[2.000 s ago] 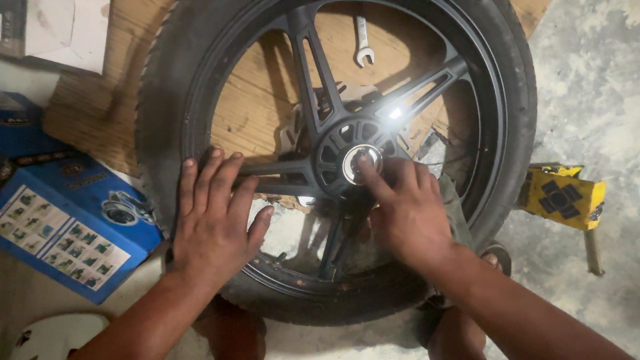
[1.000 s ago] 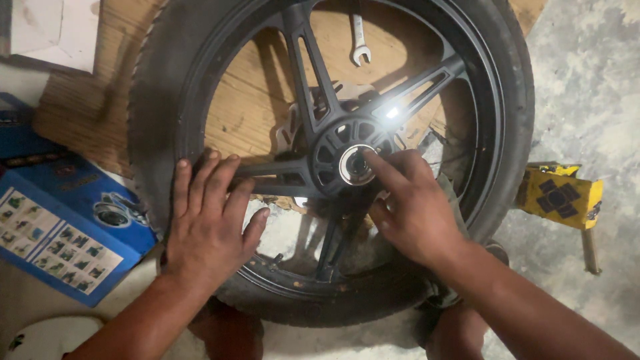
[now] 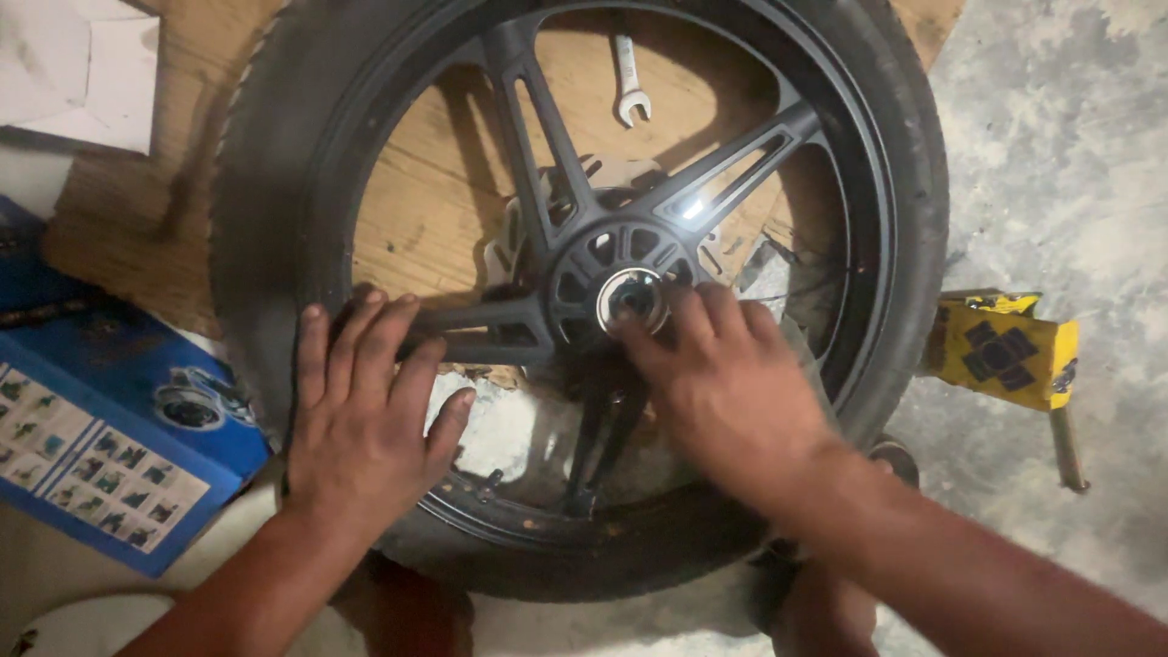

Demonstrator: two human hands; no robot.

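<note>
A black spoked motorcycle wheel [image 3: 525,146] with its tire lies flat in front of me. My left hand [image 3: 370,411] rests with fingers spread on the left side of the rim, beside a spoke, and holds nothing. My right hand [image 3: 721,383] is over the hub, slightly blurred, with a finger at the lower edge of the round metal bearing seat [image 3: 631,301]. Whether its fingertip goes inside cannot be told. Under the hub a slotted brake disc [image 3: 497,255] shows in part.
An open-end wrench [image 3: 630,87] lies on the wooden board [image 3: 411,210] beneath the wheel. At left are a blue printed box [image 3: 196,456] and a white box [image 3: 119,73]. A yellow box [image 3: 999,351] and a metal rod [image 3: 1066,452] lie on the concrete floor at right.
My right index finger has moved from the right edge of the hub's centre to its lower edge. My left hand stays on the rim.
</note>
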